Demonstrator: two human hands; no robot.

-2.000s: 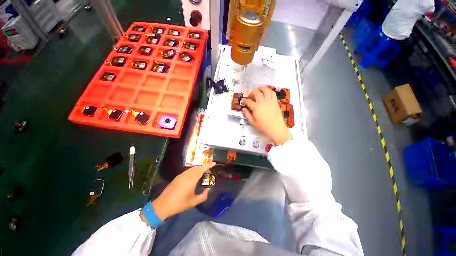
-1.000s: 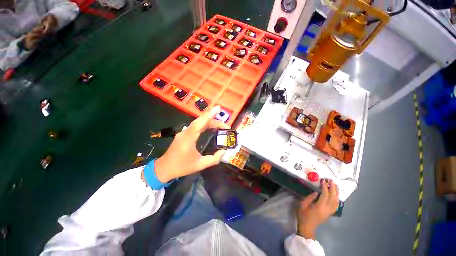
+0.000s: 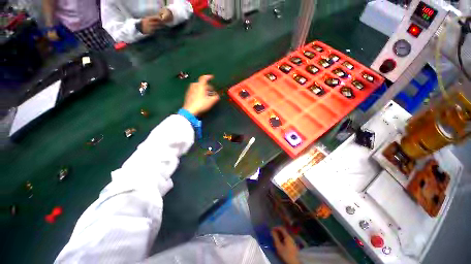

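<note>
My left hand (image 3: 201,96) reaches over the dark green bench, just left of the red-orange tray (image 3: 323,122). A small dark spot shows at its fingertips; whether a module is held there is unclear. My right hand (image 3: 285,246) is low at the bottom edge, in shadow left of the press, partly cut off; its hold is unclear. Modules fill several far pockets of the tray, and a purple-white piece (image 3: 293,137) glows in the near corner. A dark module with flex tail (image 3: 234,137) and pale tweezers or a stick (image 3: 245,151) lie on the bench.
The white press base (image 3: 335,193) stands right, with brown-orange fixtures (image 3: 429,186), a partly overlapping amber cylinder (image 3: 439,126) and red button (image 3: 377,241). Loose modules (image 3: 129,132) and a red piece (image 3: 53,214) lie left. A black tray (image 3: 77,77) and people's hands (image 3: 155,21) are beyond.
The view has swung left. My left hand, which held a module up in front of me, has moved out over the bench. My right hand has left the press's front edge and dropped low.
</note>
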